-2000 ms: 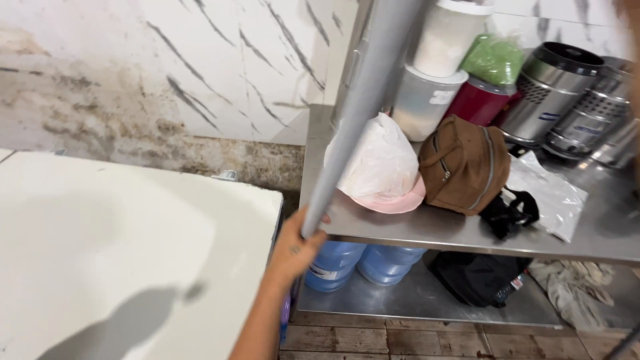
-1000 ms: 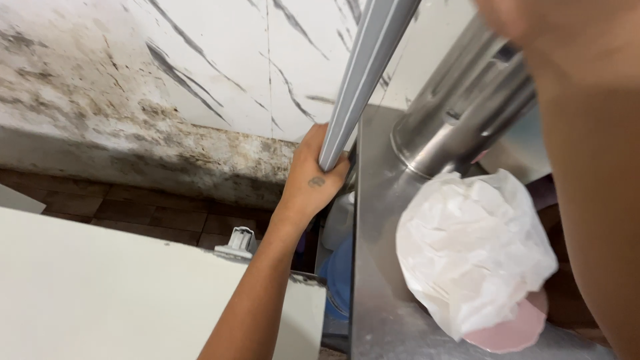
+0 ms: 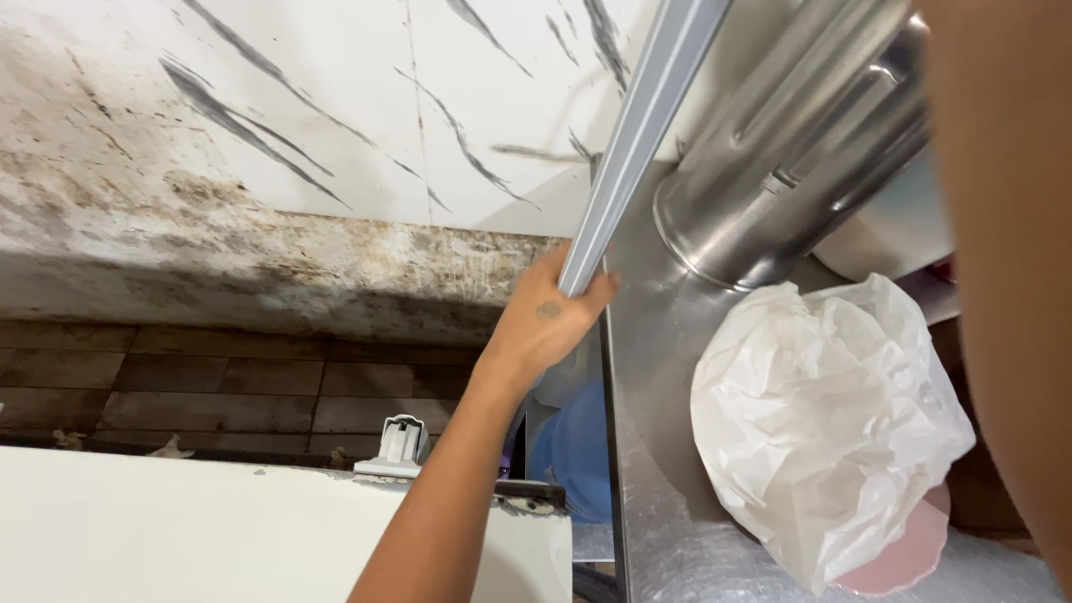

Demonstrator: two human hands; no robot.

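Note:
My left hand [image 3: 548, 314] is closed around the lower end of a long grey channel-shaped bar [image 3: 641, 142], between the wall and the edge of the steel shelf. The bar slants up to the right and leaves the top of the view. My right forearm fills the right edge; only a blurred part of my right hand [image 3: 942, 12] shows at the top right, and its fingers are hidden. Beside the bar, a ribbed stainless steel cylinder [image 3: 779, 159] stands on the shelf. In front of it lies a white plastic bag [image 3: 825, 419] over a pink dish-like thing [image 3: 900, 548].
The steel shelf [image 3: 662, 469] runs down the right, with a blue water bottle [image 3: 578, 456] below it. A white panel-like top [image 3: 201, 528] with a worn edge and a white fitting [image 3: 399, 448] is at lower left. Behind are floor tiles [image 3: 209, 402] and a stained wall [image 3: 360, 251].
The view has moved closer to the wall corner and shelf since the first frame. My left hand stays on the bar's lower end, and my right forearm has come into view.

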